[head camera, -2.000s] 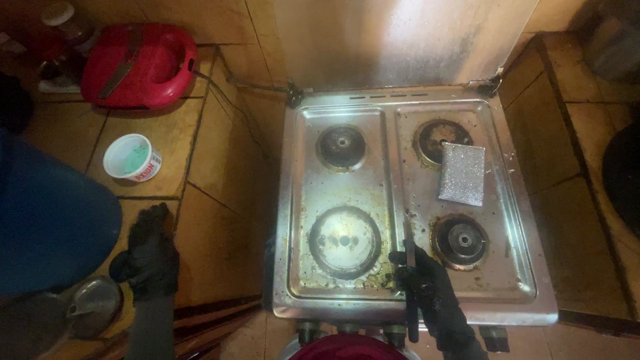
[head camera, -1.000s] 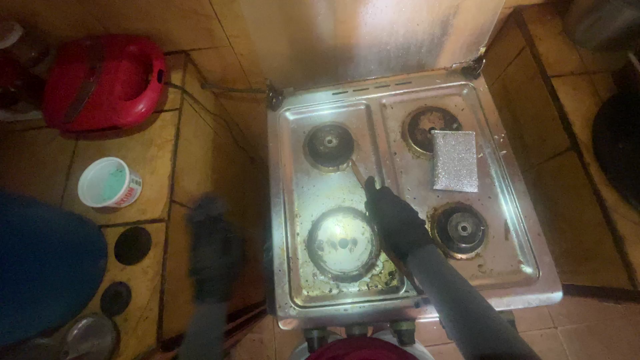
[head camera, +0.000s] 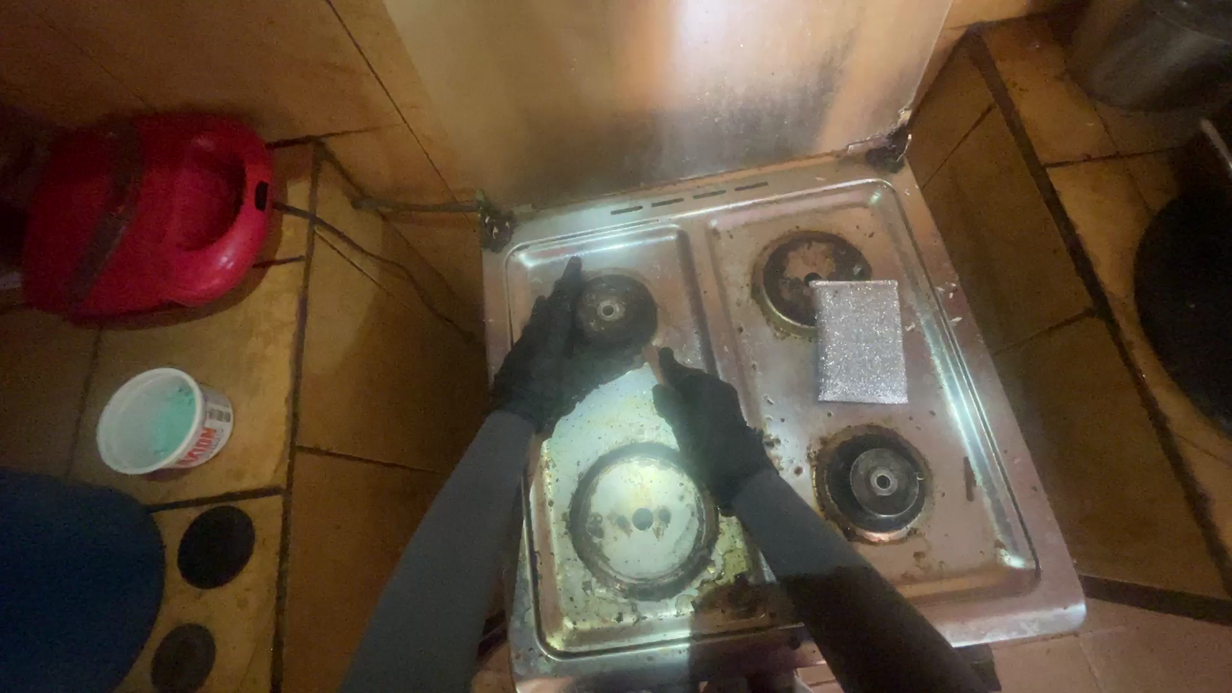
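Observation:
A dirty stainless-steel gas stove top (head camera: 731, 375) with four burner positions fills the middle. My left hand (head camera: 549, 356), in a black glove, lies with fingers extended at the left edge of the rear left burner (head camera: 616, 310). My right hand (head camera: 712, 414), gloved too, is closed around a thin brown tool, perhaps a knife or scraper, whose tip (head camera: 654, 361) points at the metal just in front of that burner. Most of the tool is hidden by the hand. A silvery scrubbing sponge (head camera: 861, 342) rests partly over the rear right burner (head camera: 813, 279).
On the tiled counter at left stand a red appliance (head camera: 207, 207) with a cord, a white tub (head camera: 149, 423) of green paste, a blue container (head camera: 72, 587) and two black discs (head camera: 216, 547). The raised metal lid (head camera: 664, 87) stands behind the stove. A pot (head camera: 1145, 53) is at upper right.
My left hand has moved from over the left counter onto the stove, beside the rear left burner. My right hand has moved up from the stove's front edge with the tool. The view has shifted closer.

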